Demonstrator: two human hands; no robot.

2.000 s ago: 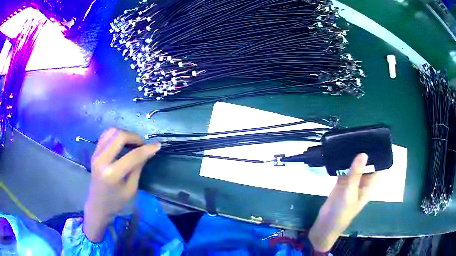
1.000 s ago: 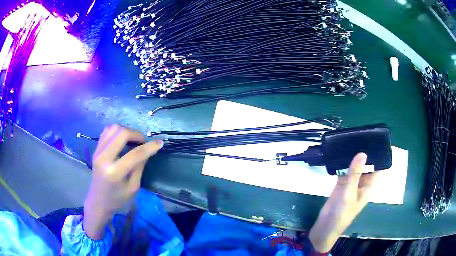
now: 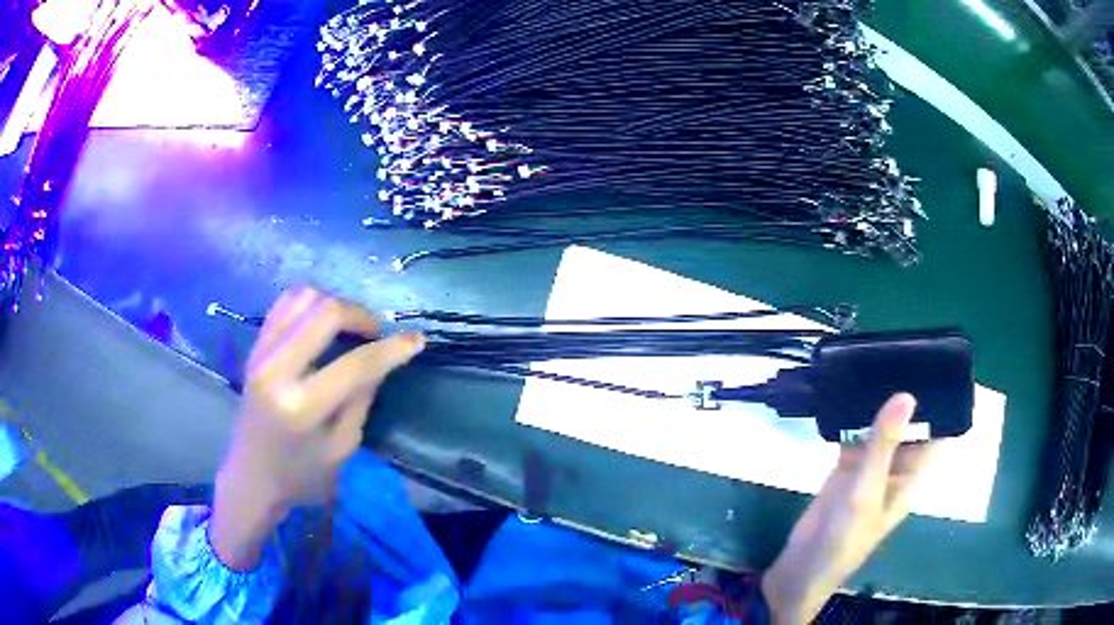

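My left hand (image 3: 312,385) pinches several thin black cables (image 3: 489,350) near their left ends. One small pale plug end (image 3: 214,310) sticks out left of the hand. The cables run right across the white sheet (image 3: 635,287). My right hand (image 3: 867,488) holds a flat black bottle (image 3: 898,381) with a small white label. Its narrow black nozzle (image 3: 751,393) points left, its tip at a small silvery-white connector (image 3: 707,394) on the nearest cable's right end. The bottle hides the right ends of some cables. Whether any glue comes out cannot be seen.
A wide black cable pile (image 3: 648,110) lies behind the sheet, with loose cables in front of it. A banded bundle (image 3: 1080,391) lies at far right, near a small white piece (image 3: 987,197). Cables (image 3: 61,147) lie in violet-white glow at left. The bench edge curves in front.
The whole view has shifted, so the bench and both hands appear a little further right. The hands keep their holds, and the nozzle tip stays at the connector.
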